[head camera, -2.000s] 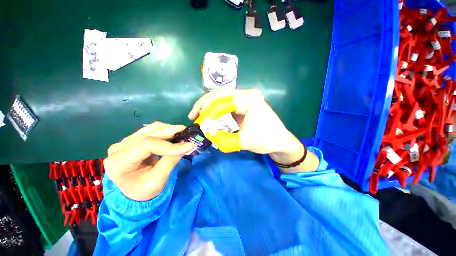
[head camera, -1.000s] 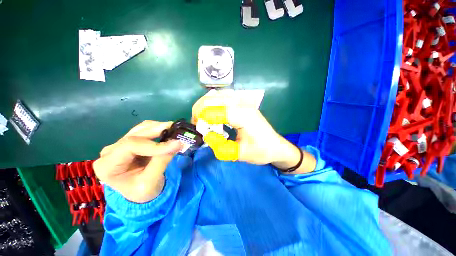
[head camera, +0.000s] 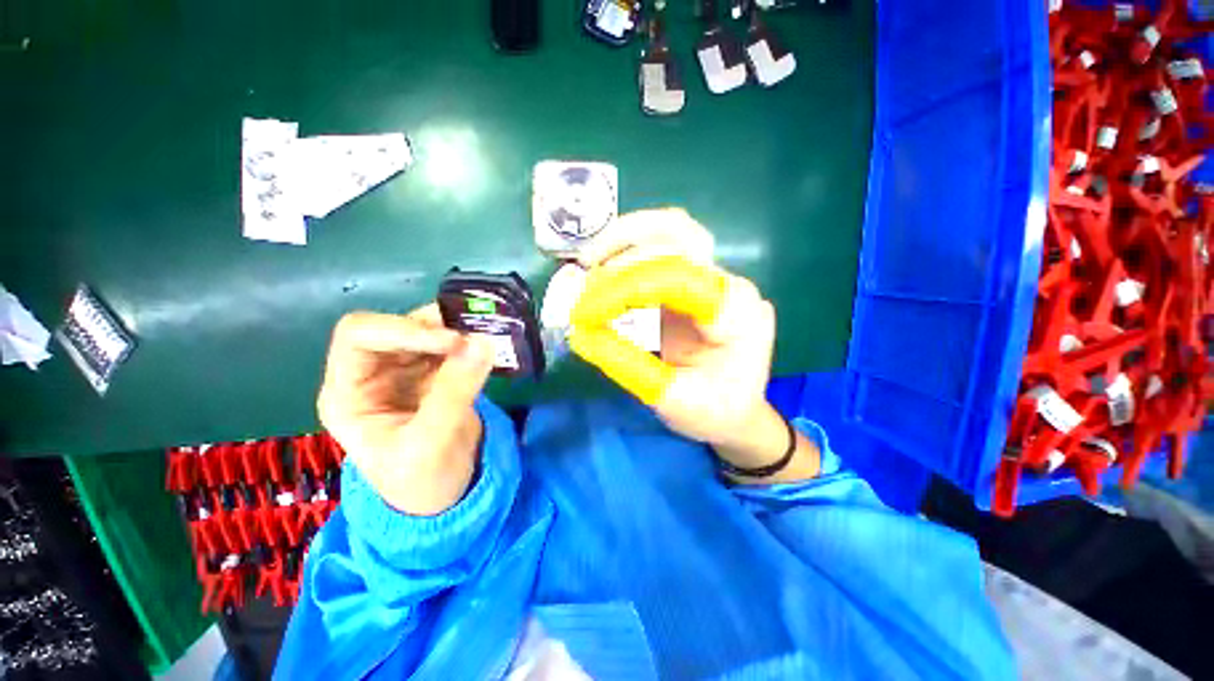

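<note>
My left hand (head camera: 410, 393) holds a black watch unit (head camera: 490, 319) between thumb and fingers, with a small lit green and white screen facing up. My right hand (head camera: 679, 333) wears yellow finger cots and pinches a white wipe (head camera: 639, 327) just right of the unit; the wipe is partly hidden by the fingers. A gap shows between the yellow fingertips and the unit. The whitish solvent dispenser (head camera: 575, 205) with a round silvery top stands on the green table (head camera: 400, 60) just beyond my right hand.
A blue bin (head camera: 939, 253) full of red clamps (head camera: 1112, 279) is at the right. Clamped units (head camera: 253, 512) sit at lower left by a green crate (head camera: 127, 532). White paper pieces (head camera: 320, 177) and a small dotted card (head camera: 96, 338) lie left. Grey-white pieces (head camera: 662, 85) lie at the far side.
The watch unit is now held more upright and its screen side shows more fully. My right hand has moved slightly right, apart from the unit. The view has shifted a little.
</note>
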